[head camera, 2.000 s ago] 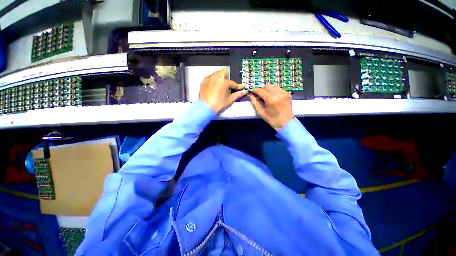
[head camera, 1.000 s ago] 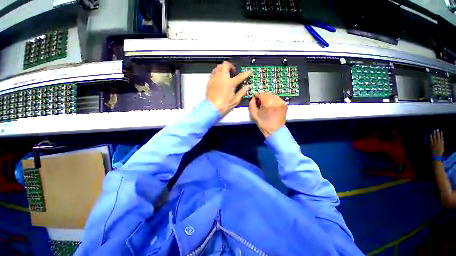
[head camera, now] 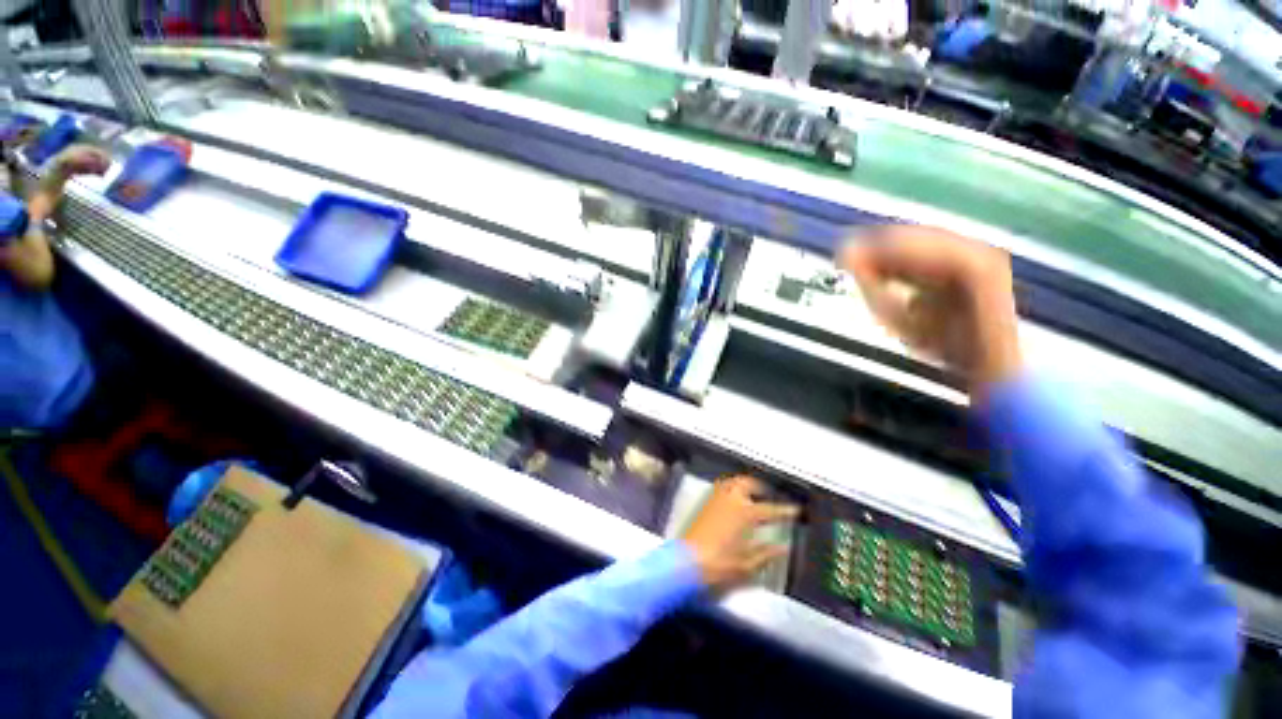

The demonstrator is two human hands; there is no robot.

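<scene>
A green PCB panel (head camera: 903,580) lies in a black carrier pallet (head camera: 811,573) on the conveyor at the lower right. My left hand (head camera: 737,534) rests at the left end of this pallet, fingers spread and nothing visible in it. My right hand (head camera: 935,299) is raised above the line, fingers curled and blurred; whether it holds anything cannot be told. A long row of green-brown panels (head camera: 316,344) runs along the conveyor at left.
A blue bin (head camera: 342,242) and a loose panel (head camera: 495,326) are on the upper ledge. A brown cardboard sheet (head camera: 274,604) with a panel (head camera: 200,545) lies at lower left. Another person's hand (head camera: 68,170) is at the far left. A green belt (head camera: 956,169) runs behind.
The view has swung left and up. My right hand has left the panel and risen. My left hand has moved off the panel to the pallet's left end.
</scene>
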